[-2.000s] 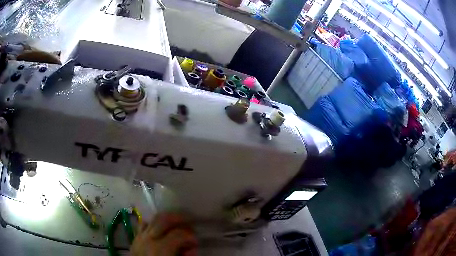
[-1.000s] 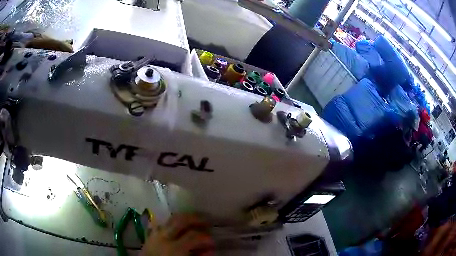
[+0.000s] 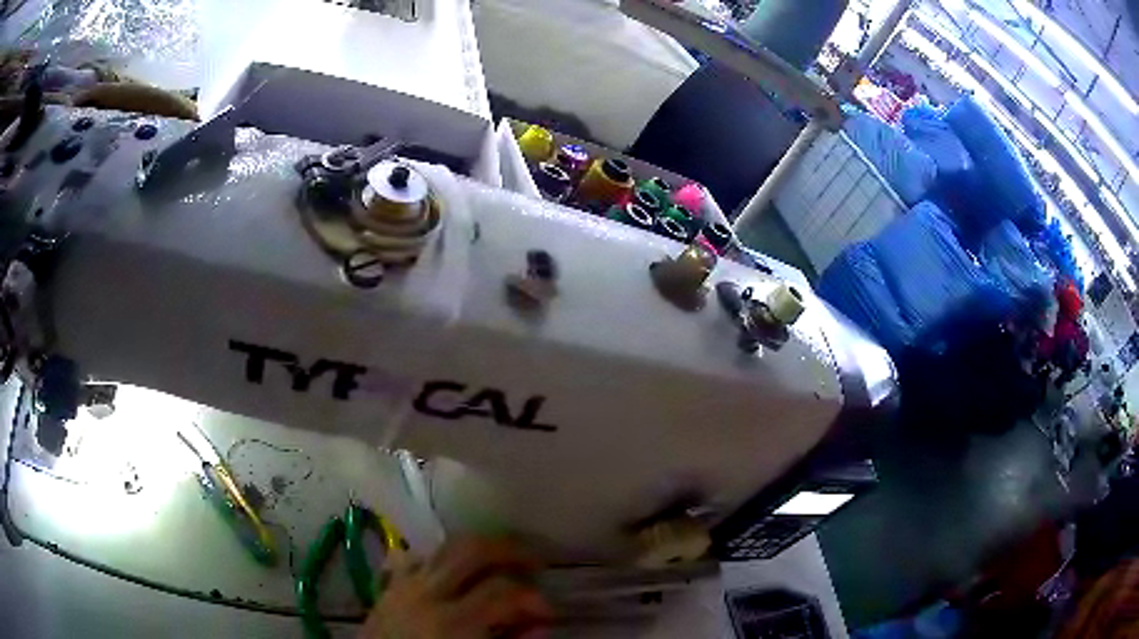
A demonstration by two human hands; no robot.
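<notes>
A white sewing machine head (image 3: 412, 399) marked TYPICAL crosses the view. Under its left end the bed (image 3: 75, 493) is brightly lit. Thin snips (image 3: 231, 499) with green-yellow handles lie on the bed. A tool with curved green handles (image 3: 327, 568) lies beside them; its far end is hidden. My right hand (image 3: 462, 593) is blurred and cut off by the bottom edge, just right of the green handles, below the machine arm. Its fingers look bent; whether it holds anything cannot be told. My left hand is not in view.
A control panel (image 3: 793, 512) is at the head's right end, with a dark tray (image 3: 781, 614) below it. Behind stand a white carton (image 3: 356, 106) and boxed thread spools (image 3: 612, 187). Blue-wrapped bundles (image 3: 924, 275) lie beyond. A blurred brown shape (image 3: 1105, 605) is at the lower right corner.
The view has shifted, so the machine, tools and background sit further right in the picture. My right hand stays beside the green handles. The snips have not visibly moved on the bed.
</notes>
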